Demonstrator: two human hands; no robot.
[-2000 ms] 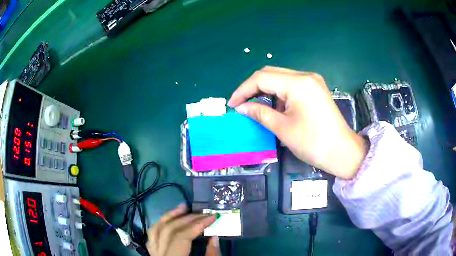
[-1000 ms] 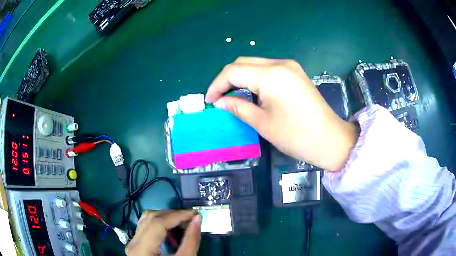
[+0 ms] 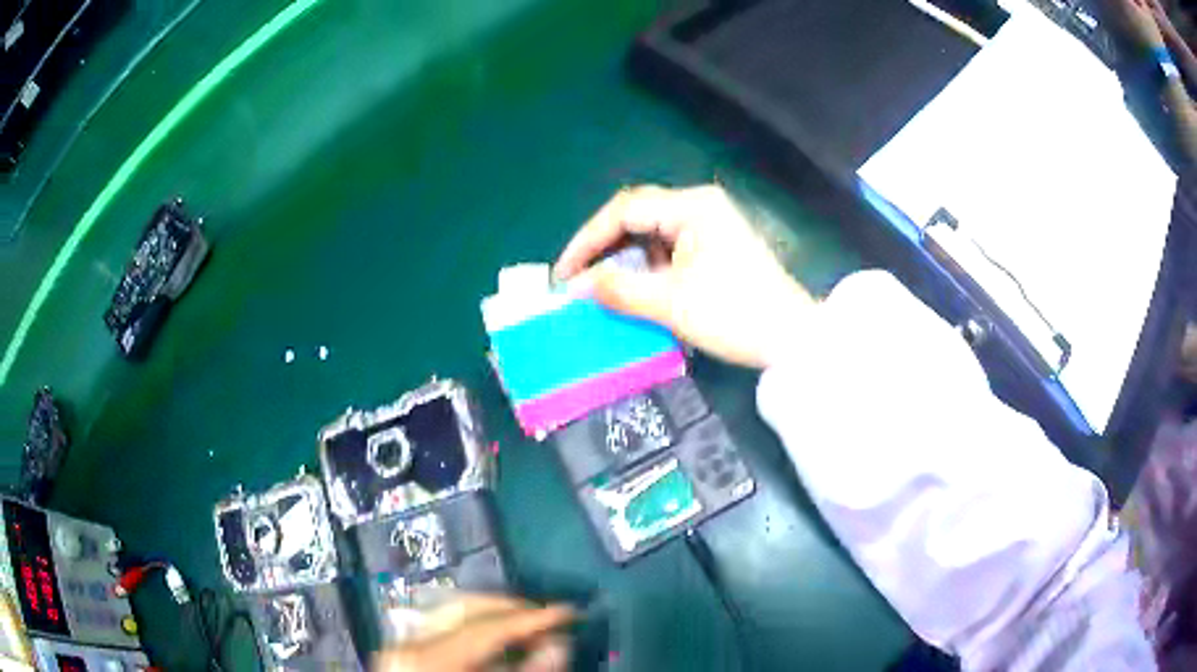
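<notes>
My right hand (image 3: 696, 269) pinches the top edge of the cyan-and-magenta card (image 3: 578, 355), which has a small white piece at its top left. The card covers the upper half of the right-hand camera unit (image 3: 715, 453). Its lower half shows the keypad area and a lit screen (image 3: 650, 503) with a pale and green picture; a black cable leaves its bottom. My left hand (image 3: 479, 637) is blurred at the bottom edge, by the lower end of the middle camera unit (image 3: 400, 453); whether it holds anything cannot be told.
Another camera unit (image 3: 273, 536) lies at left, near the power supply (image 3: 66, 578) and its leads. Open circuit-board housings (image 3: 155, 276) stand at upper left. A black tray (image 3: 814, 79) and a clipboard with white paper (image 3: 1037, 171) lie at upper right. Part of another person's hand shows at the top right.
The view has swung right. The card in my right hand is now over the right-hand unit instead of the leftmost one. My left hand has left the leftmost unit's screen.
</notes>
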